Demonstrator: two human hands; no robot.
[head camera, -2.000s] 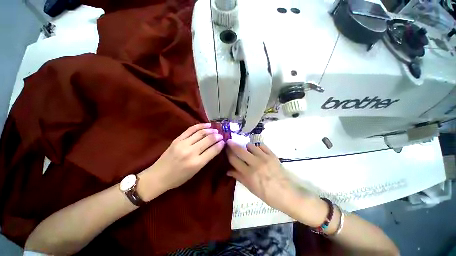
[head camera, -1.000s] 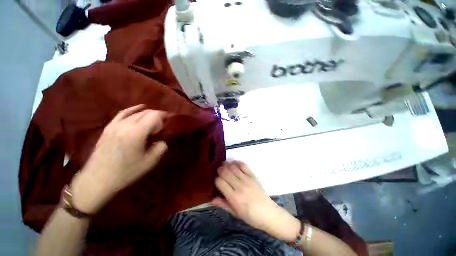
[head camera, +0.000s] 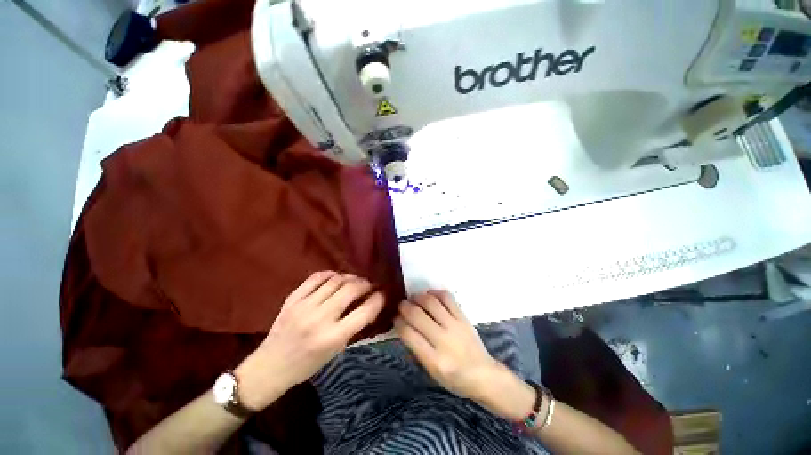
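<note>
The dark red cloth spreads over the left of the table and hangs over its front edge. Its right edge runs from the lit needle area of the white brother machine down to the table's front. My left hand grips the cloth near the front edge, thumb and fingers together. My right hand lies just right of it, its fingertips on the cloth's edge. The fingertips are partly hidden, so its exact hold is hard to tell. The needle and presser foot are mostly hidden.
The white table has a printed ruler near its front edge. A small brown piece lies on the machine bed. A control panel is at the upper right. Dark red cloth hangs beside the striped clothing. A black round part is at upper left.
Both hands have left the needle area for the front edge. My left hand, lifted and loose one second ago, has come down onto the cloth beside my right hand. The view has shifted right.
</note>
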